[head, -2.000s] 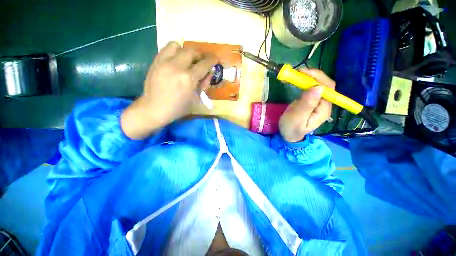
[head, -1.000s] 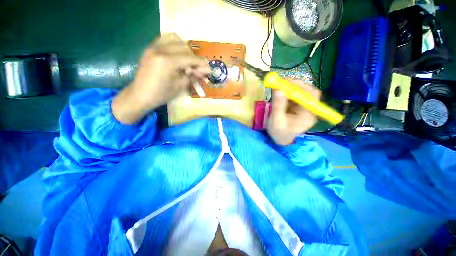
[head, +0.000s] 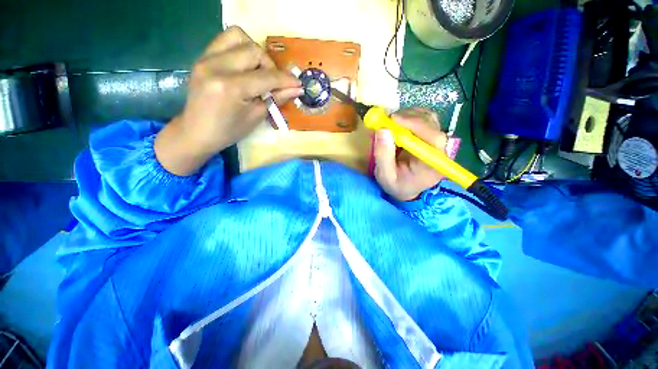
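Observation:
The round dark purple-black workpiece (head: 315, 88) with a pale centre sits on the orange-brown fixture plate (head: 283, 50). My left hand (head: 227, 92) is at its left, fingertips at the disc's left edge, pinching a slim pale tool, which looks like tweezers (head: 276, 114); its working end is hidden. My right hand (head: 410, 155) grips the soldering iron (head: 426, 150) by its yellow handle. The thin dark shaft points left and up, and the tip is at the disc's right edge. Whether the tip touches it cannot be told.
The fixture lies on the cream work board (head: 375, 21). A tin with silvery granules (head: 456, 10), a blue box (head: 535, 76), a pale square plate with a hole (head: 591, 125) and a black fan (head: 636, 157) are at right. A pink-red block (head: 452, 148) is partly behind my right hand. A shiny spool (head: 29, 99) is far left.
The iron's tip has moved from the plate's upper right to the disc's right edge. My left hand let the disc show more fully. The wire line at left has gone from sight. The view has shifted slightly.

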